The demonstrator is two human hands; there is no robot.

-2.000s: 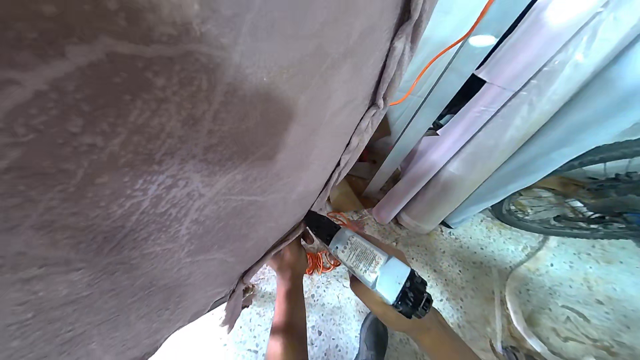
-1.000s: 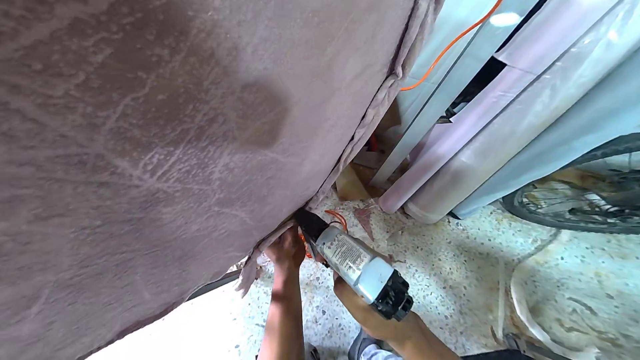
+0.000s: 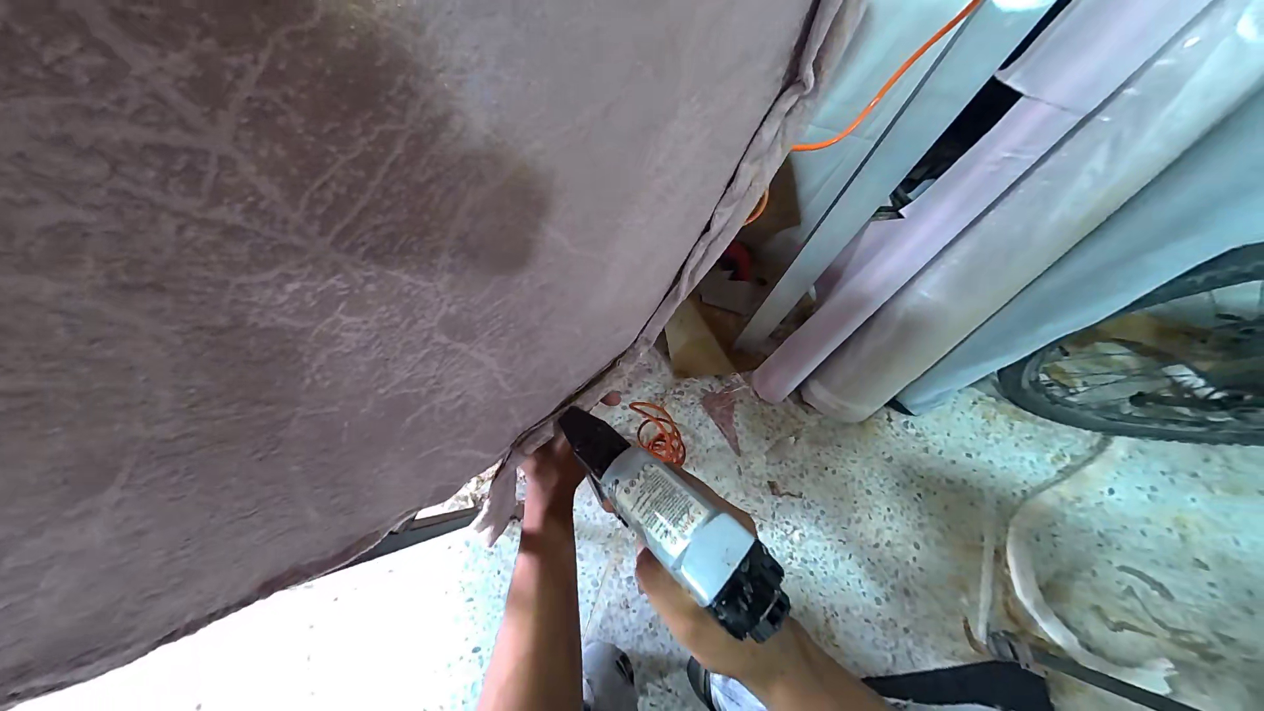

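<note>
A large panel covered in worn brownish-mauve fabric [image 3: 375,296] fills the left and middle of the view, its loose hem running along the lower right edge. My right hand [image 3: 681,583] grips a grey power tool with a black nose [image 3: 681,523], which looks like a staple gun and bears a printed label. The nose touches or nearly touches the fabric's edge. Just left of the nose, my left hand [image 3: 553,469] is at that edge, its fingers mostly hidden by the cloth. Whether they pinch the cloth cannot be told.
Long wrapped rolls [image 3: 928,286] and a pale flat board [image 3: 889,148] lean at the right. Beyond them is a bicycle wheel [image 3: 1165,365]. An orange cord [image 3: 662,434] lies coiled on the speckled floor [image 3: 849,513], and a white strip [image 3: 1037,583] lies at the lower right.
Both hands and the tool stay at the fabric's edge. The tool's nose has shifted left along the hem since the first frame. The view has shifted slightly.
</note>
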